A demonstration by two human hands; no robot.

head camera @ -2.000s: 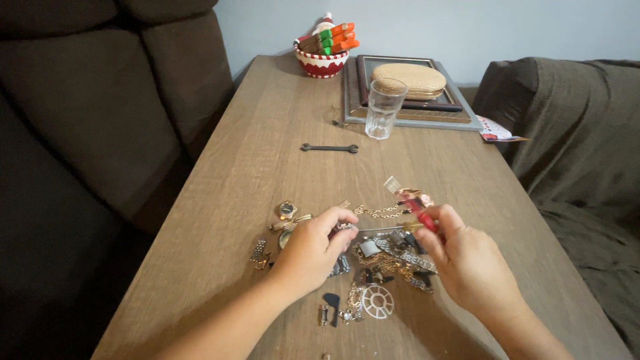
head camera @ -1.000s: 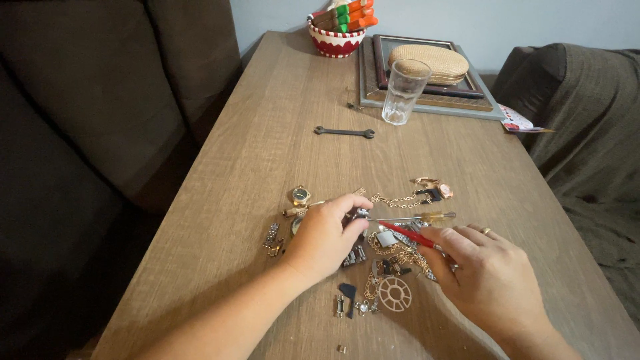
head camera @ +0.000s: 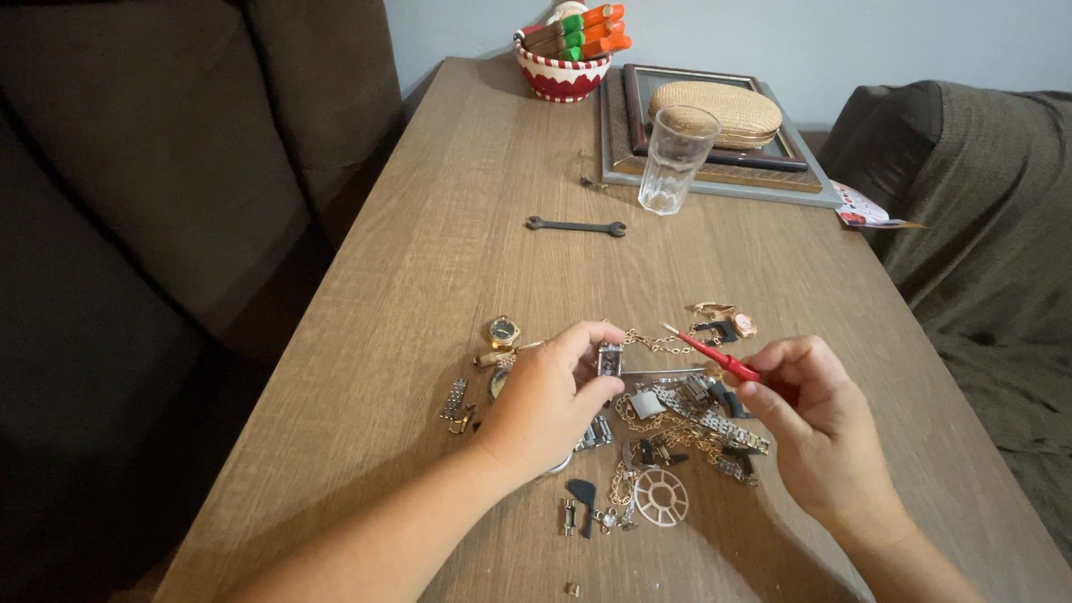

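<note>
My left hand (head camera: 548,402) pinches a small metal watch part (head camera: 610,360) between thumb and fingertips. My right hand (head camera: 816,419) holds a red screwdriver (head camera: 718,358), its bare tip up and to the left, apart from the part. Beneath the hands lies a second screwdriver's metal shaft (head camera: 662,371), its handle partly hidden. Around them are a metal watch bracelet (head camera: 712,423), gold-coloured chains (head camera: 662,342), a gold-coloured watch (head camera: 502,332), a rose-gold-coloured watch (head camera: 743,325), a spoked metal ring (head camera: 661,497) and a dark flat piece (head camera: 582,501).
Farther back on the wooden table lies an open-ended wrench (head camera: 576,226). Beyond it stand a drinking glass (head camera: 677,159), stacked picture frames (head camera: 615,159) with a woven case (head camera: 716,113) on top, and a red-and-white bowl (head camera: 563,79) holding markers. Dark upholstered seats flank the table.
The red screwdriver was low by the left hand's fingers one second ago; now it is raised away from them, tip pointing up. The left hand still holds a metal part.
</note>
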